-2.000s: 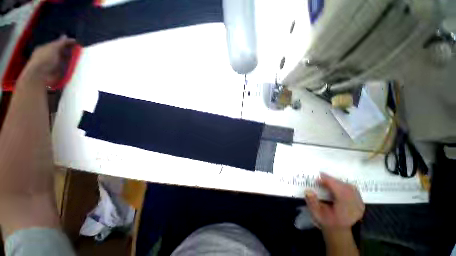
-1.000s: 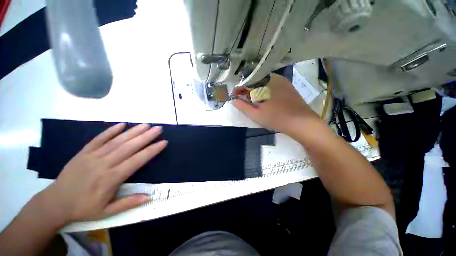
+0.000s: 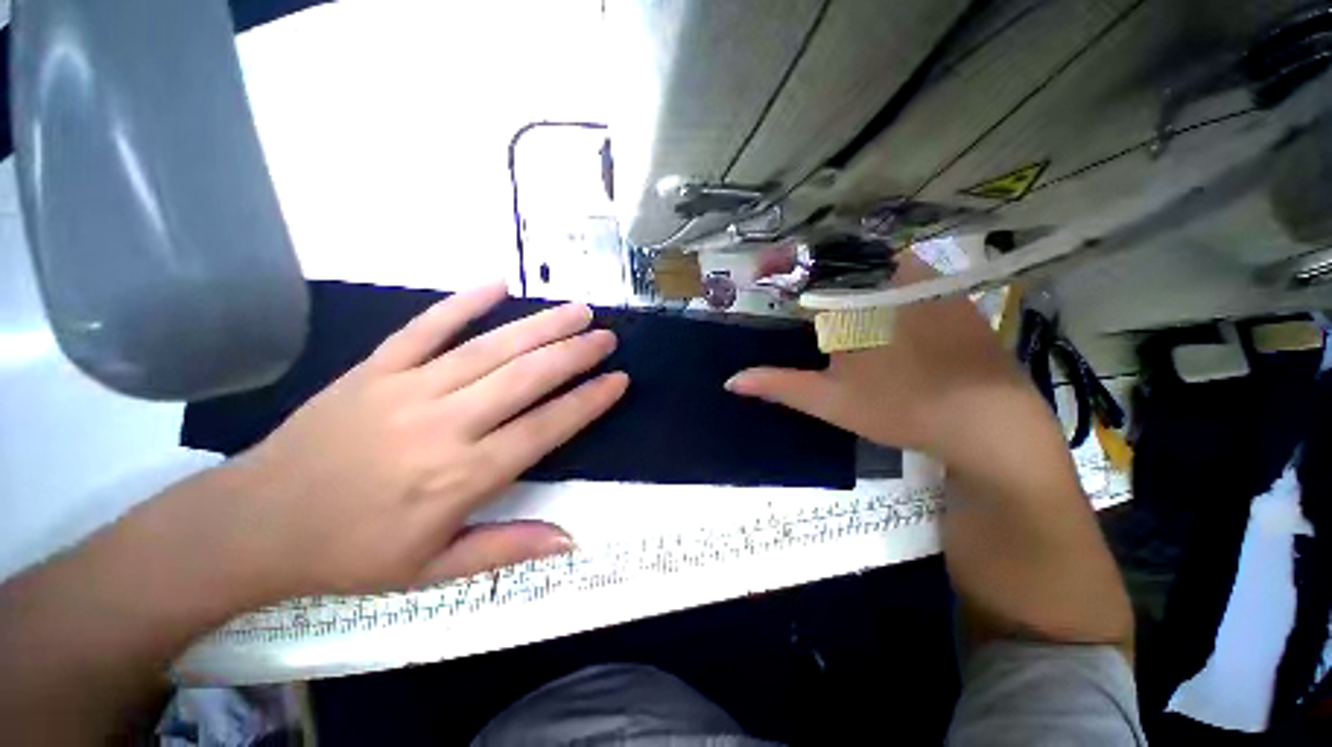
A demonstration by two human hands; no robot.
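Observation:
A black cut panel (image 3: 687,423) lies flat along the front of the sewing table, its upper edge close to the presser foot (image 3: 665,275). A small dark grey patch (image 3: 878,461) shows at its right end, partly hidden by my right hand. My left hand (image 3: 438,423) lies flat on the panel with fingers spread, holding nothing. My right hand (image 3: 913,365) is right of the presser foot, thumb on the panel; its fingers are partly hidden behind the ribbed knob (image 3: 856,329) and machine head.
The cream machine head (image 3: 935,132) fills the upper right. A rounded grey attachment (image 3: 154,204) hangs at upper left, over the panel's left end. Black-handled scissors (image 3: 1074,387) lie right of my right hand. A printed ruler scale (image 3: 701,547) runs along the table's front edge.
Since a second ago, the panel has moved right and up to the presser foot. My left hand has stayed flat on it. My right thumb has come down onto the panel. The view is closer.

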